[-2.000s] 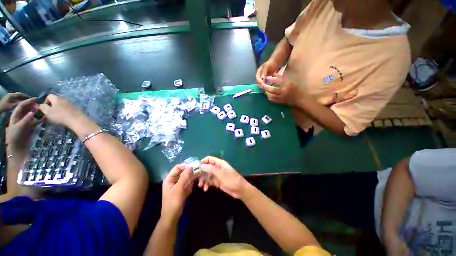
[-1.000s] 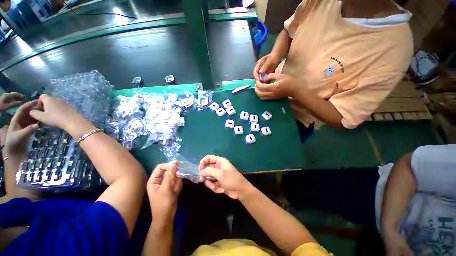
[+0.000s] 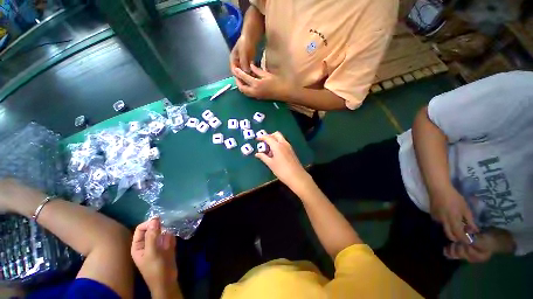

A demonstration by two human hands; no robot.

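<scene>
Small white square units with dark slots (image 3: 229,142) lie loose on the green table (image 3: 187,169). My right hand (image 3: 280,157) is at the right edge of this cluster, with one white unit (image 3: 262,147) between thumb and fingertips, at or just above the table. My left hand (image 3: 154,251) is near the table's front edge, fingertips pinched on a clear crinkled plastic bag (image 3: 182,225). I see no unit in that bag. A heap of clear bags with white units (image 3: 111,157) lies on the table's left part.
Another clear piece of plastic (image 3: 220,185) lies near the front edge. A white stick (image 3: 221,91) lies at the back. A person in peach (image 3: 327,47) is across the table, one in grey (image 3: 479,152) at right. A bare arm (image 3: 76,233) and clear trays (image 3: 29,245) are at left.
The view has turned and shifted right. My hands, together on the bag before, are now apart. My right hand has moved out to the loose units; my left hand stays with the bag.
</scene>
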